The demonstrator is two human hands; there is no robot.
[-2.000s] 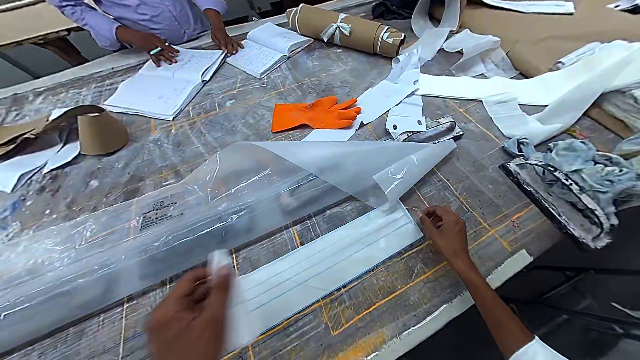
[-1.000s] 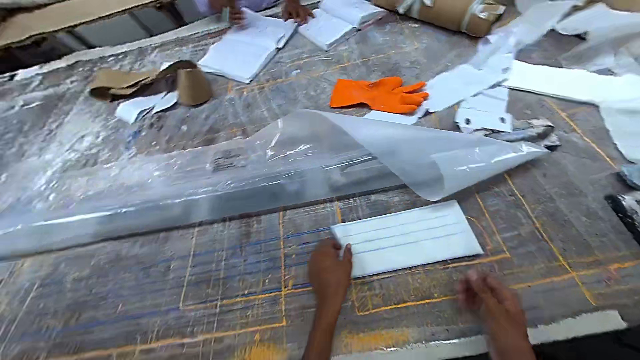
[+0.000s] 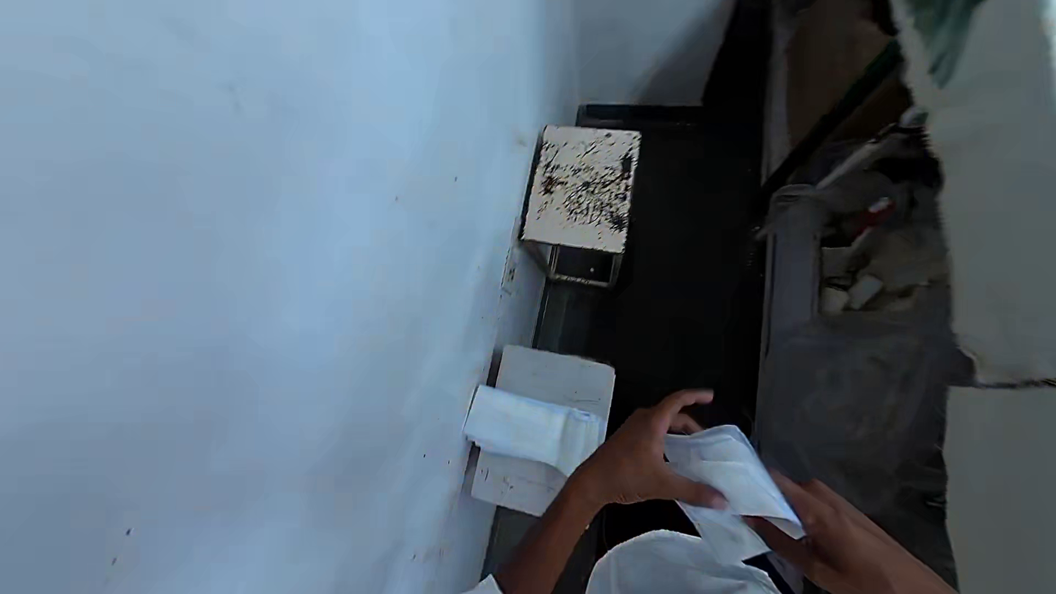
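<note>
My left hand (image 3: pixel 648 462) grips the left end of a folded white cloth strip (image 3: pixel 730 474), its thumb on top and some fingers spread past the edge. At the lower right, my right hand (image 3: pixel 813 528) holds the other end of that strip, with a loose fold hanging between the two hands. Left of my left hand, a stack of folded white strips (image 3: pixel 524 425) lies across a pale stool (image 3: pixel 549 375) against the wall. Parts of the fingers of both hands are hidden behind the strip.
A white wall (image 3: pixel 289 289) fills the left side. Farther off stands a second stool (image 3: pixel 582 190) with a dark-spotted top. At right, a grey shelf (image 3: pixel 780 280) with scraps lies beneath a pale board edge (image 3: pixel 982 247). The floor between is dark.
The view has swung away from the worktable to the wall and stools. The white strip that lay flat on the table a second ago is now off it, folded between both hands.
</note>
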